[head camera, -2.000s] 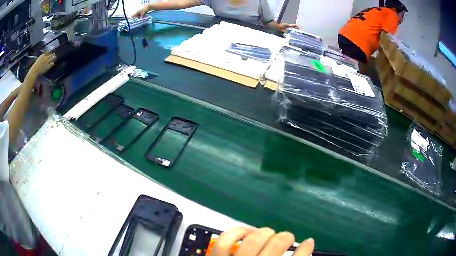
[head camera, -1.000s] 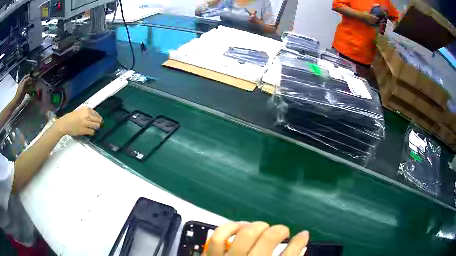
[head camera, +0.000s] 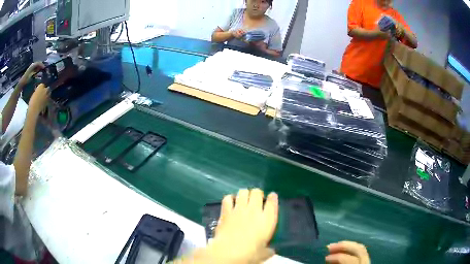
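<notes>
A black phone middle frame (head camera: 299, 219) lies crosswise over the green belt near me, its opening showing the belt. My left hand (head camera: 247, 219) is on its left part, fingers spread over it; the thumb side is partly hidden. My right hand (head camera: 349, 253) is at the bottom edge, right of the frame and apart from it. Only some fingers show, and what it holds cannot be told. Overlapping stacked frames (head camera: 152, 238) lie on the white work surface (head camera: 85, 206) at lower left.
Loose frames (head camera: 140, 149) lie on the conveyor belt (head camera: 190, 165) by the white guide bar (head camera: 105, 121). A neighbour's hands hold a dark piece at the press (head camera: 95, 90). Bagged trays (head camera: 330, 124), white sheets (head camera: 206, 72) and cardboard boxes (head camera: 417, 103) stand beyond. Two people stand opposite.
The black frame and my left hand are now over the belt; my right fingers have appeared. The orange spot is no longer visible. Fewer frames lie at the belt's left end, and the neighbour's hand has withdrawn.
</notes>
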